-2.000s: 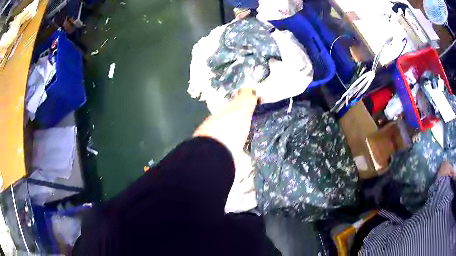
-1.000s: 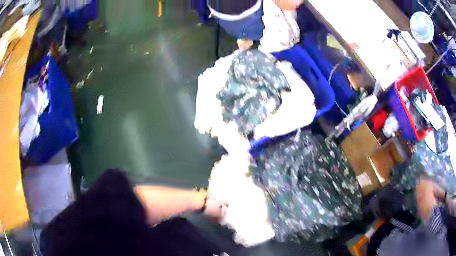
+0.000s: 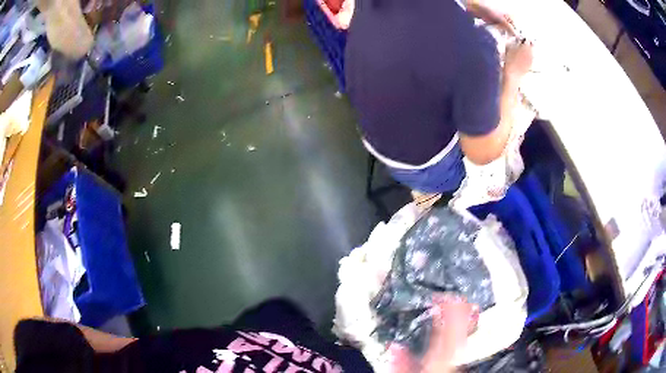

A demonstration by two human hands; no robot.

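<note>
A green floral garment (image 3: pixel 438 251) lies bunched on a heap of white cloth (image 3: pixel 358 280) at lower right. A blurred bare hand, apparently my right hand (image 3: pixel 453 320), lies over the garment's near part; whether its fingers grip the cloth is unclear. Another blurred skin-coloured patch is at the bottom edge beside it, and I cannot tell if it belongs to the same hand. My left forearm shows at the lower left below a black sleeve; its hand is hidden behind my printed black shirt.
A person in a dark top sits ahead at a curved white table (image 3: pixel 606 95). Blue baskets (image 3: pixel 522 240) stand right of the heap. Another blue basket (image 3: pixel 106 255) holds white cloth beside the tan table edge (image 3: pixel 22 269) at left. Scraps lie on the green floor (image 3: pixel 277 197).
The view has shifted, bringing the person ahead into sight and the heap lower right. The forearm that reached to the white cloth has left it; a hand is now over the floral garment.
</note>
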